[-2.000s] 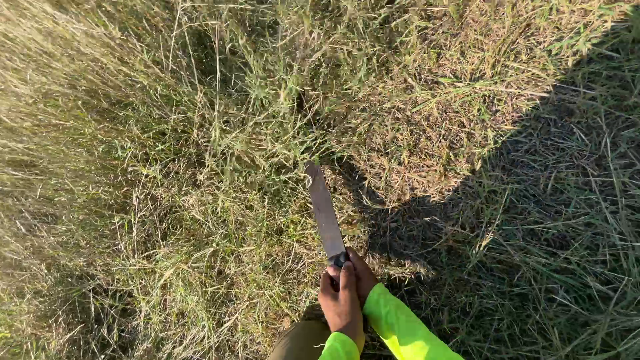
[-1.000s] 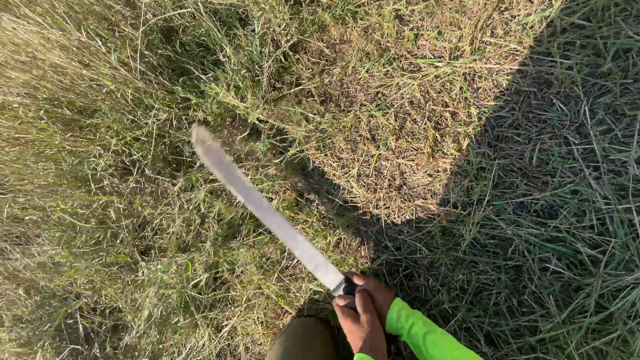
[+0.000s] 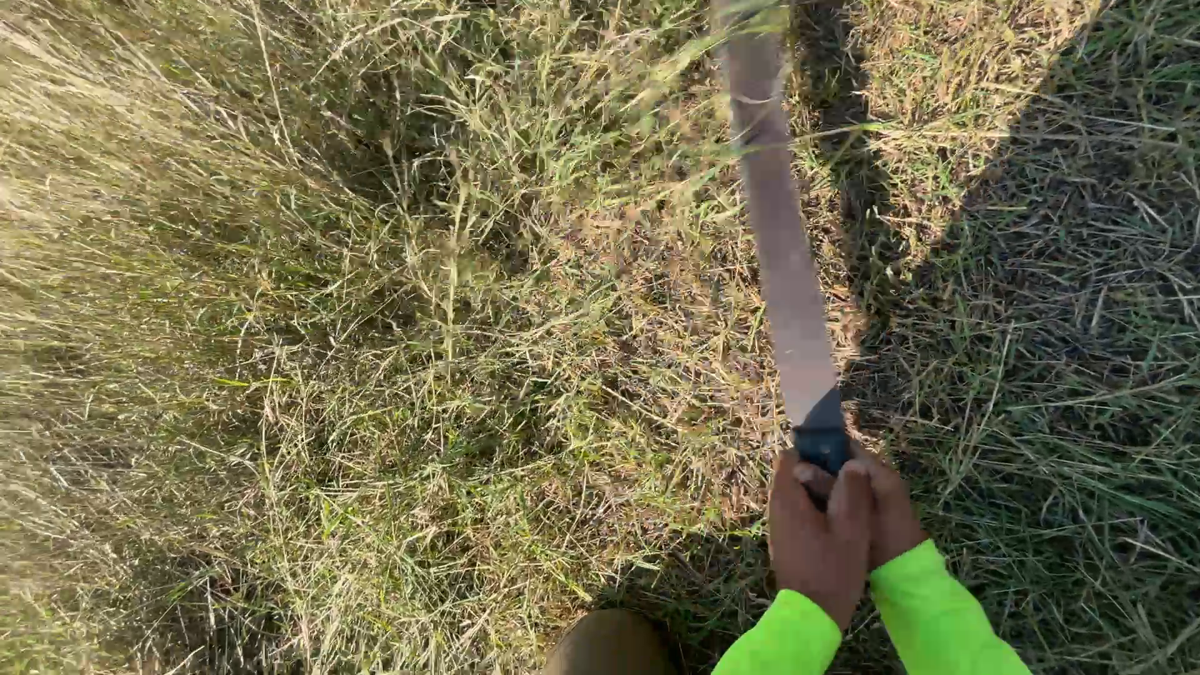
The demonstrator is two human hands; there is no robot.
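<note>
A machete point(image 3: 787, 253) with a long metal blade and a black handle points away from me, its far end at the top edge among grass stems. Both hands are wrapped around the handle. My left hand point(image 3: 817, 539) is nearer the camera, its thumb along the handle. Close against it on the right, my right hand point(image 3: 891, 506) grips the same handle and is partly hidden. Bright yellow-green sleeves cover both forearms. Some grass blades cross in front of the upper blade.
Tall dry grass point(image 3: 122, 281) stands at the left. Short, flattened grass and straw point(image 3: 637, 356) cover the middle. A dark shadow point(image 3: 1078, 328) lies over the grass at the right. My knee, in brown cloth point(image 3: 609, 647), shows at the bottom edge.
The machete has swung from pointing up and left to pointing almost straight up the view, with both hands still on its handle.
</note>
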